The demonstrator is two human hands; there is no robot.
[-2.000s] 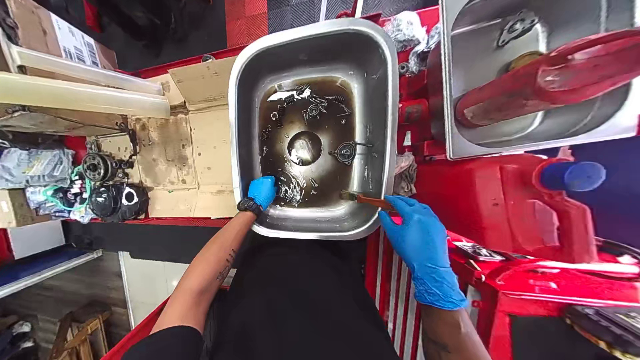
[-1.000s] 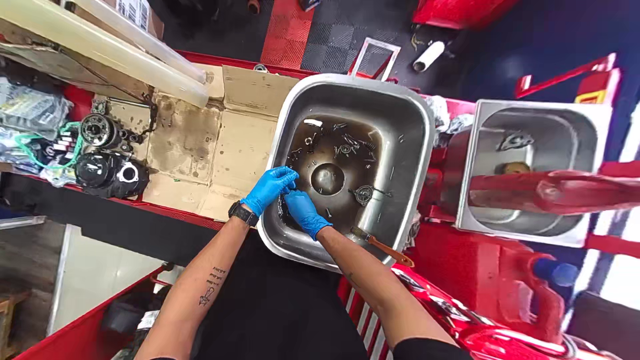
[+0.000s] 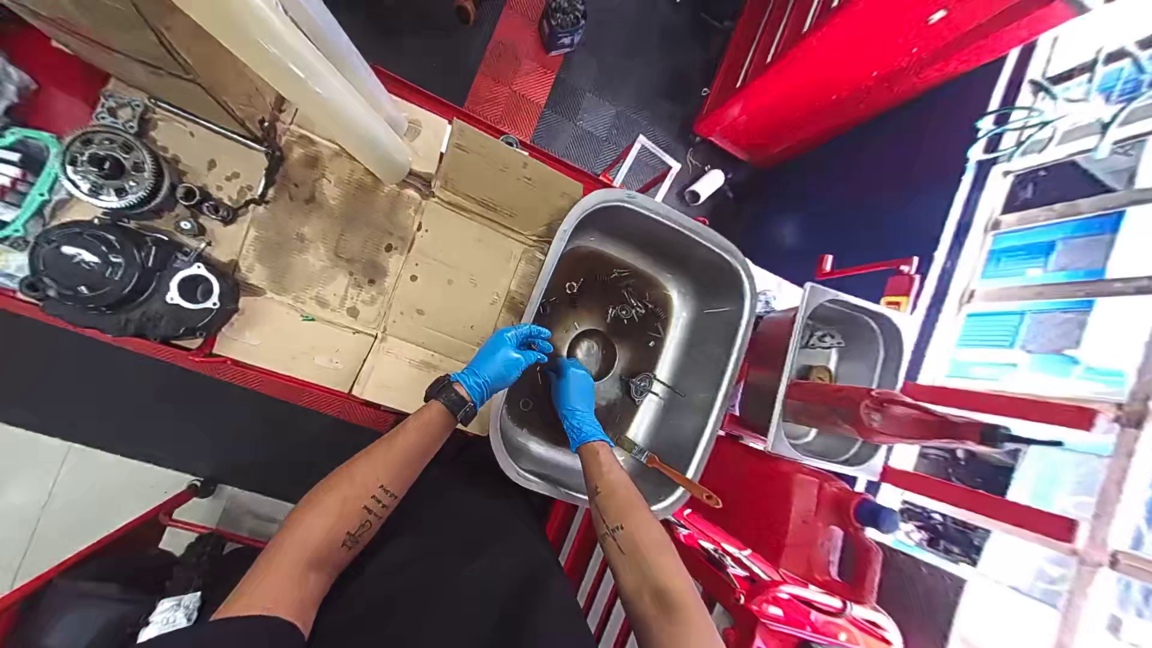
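My left hand [image 3: 506,358], in a blue glove, is over the left rim of a stainless steel sink basin [image 3: 733,360]; its fingertips are close together, and whether they pinch a small part is unclear. Beside it my right hand [image 3: 574,396], also gloved, dips into the basin with its fingertips hidden. Dark liquid lies in the basin, with several bolts and small metal parts [image 3: 627,310] in it. A round metal part with a rod [image 3: 641,387] lies right of the drain recess. The paintbrush [image 3: 670,472] with a wooden handle leans over the basin's lower right edge, untouched.
Oil-stained cardboard [image 3: 333,243] lies to the left, bearing a clutch basket gear [image 3: 110,168] and a black engine cover [image 3: 99,270]. On the right are a smaller steel basin [image 3: 855,315], a red bottle [image 3: 891,414] across it and a red jug [image 3: 792,513] with a blue cap.
My right hand held the brush at the basin's right edge two seconds ago; it has let go and moved left beside my left hand. The view has swung.
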